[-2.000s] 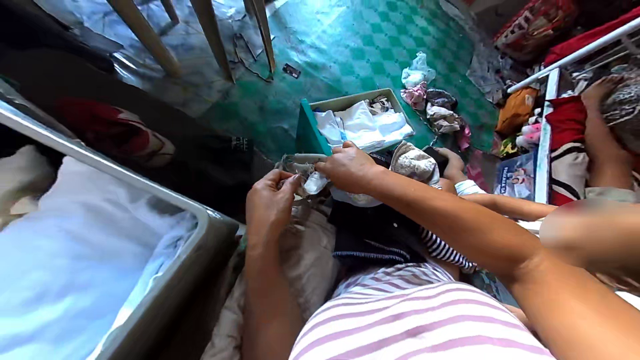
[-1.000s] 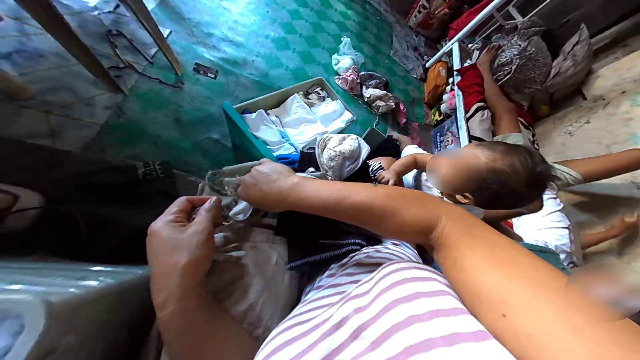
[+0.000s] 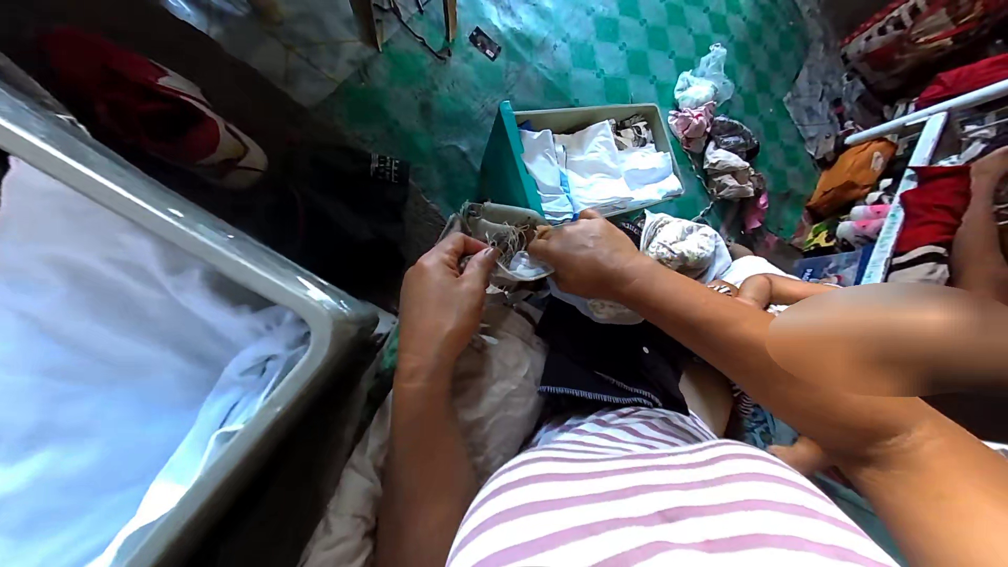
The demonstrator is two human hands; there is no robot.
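Above my lap is a small pale container with tangled thread-like strands and a whitish, clear piece in it. My left hand is at its near left side, thumb and index finger pinched together at the strands; what lies between them is too small to tell. My right hand grips the container's right edge with curled fingers. Just beyond stands a drawer-like box with a green side, holding folded white cloths. Beige cloth and dark cloth lie below my hands.
At left, a large grey-rimmed tub holds white cloth. A small child sits close at my right, partly behind my forearm. Bundled cloths and plastic bags lie on the green floor. A white metal frame with clothes and an orange bag stands at right.
The view has swung about between frames. Both hands stay at the small container, my right hand on its edge and my left fingers at its left side. The child shows less now than one second ago.
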